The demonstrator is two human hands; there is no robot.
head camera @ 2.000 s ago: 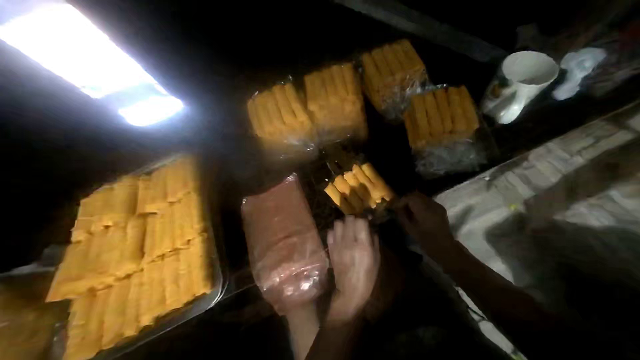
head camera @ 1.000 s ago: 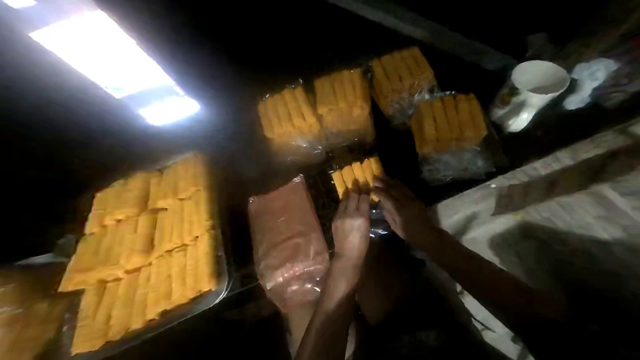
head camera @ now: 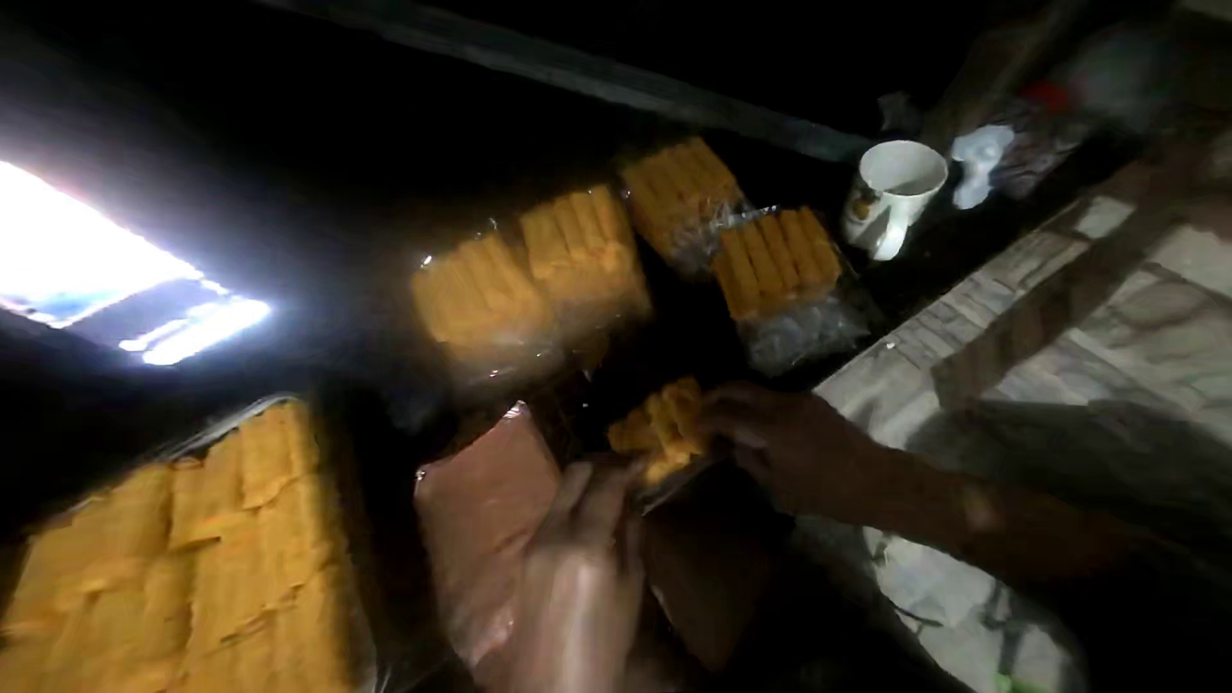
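A small bundle of yellow-orange rolls (head camera: 664,428) lies between my hands in the middle of the view, with a bit of clear plastic at its lower edge. The fingertips of my right hand (head camera: 770,438) are at its right side and seem to pinch it. My left hand (head camera: 587,549) is blurred, its fingers curled at the bundle's lower left; whether it grips anything is unclear. Beside and partly under that hand lies a pinkish-brown plastic packet (head camera: 486,525). Several plastic-wrapped packs of similar rolls (head camera: 780,260) stand behind the bundle.
A tray lined with plastic holds many yellow rolls (head camera: 231,539) at the lower left. A white mug (head camera: 900,183) and a crumpled white item (head camera: 982,159) are at the upper right. A stone-patterned surface (head camera: 1136,327) runs along the right. A bright light glares at the left.
One second ago both hands were close together on the bundle; now they are farther apart, one at each side. The rolls in the bundle lie less evenly than before.
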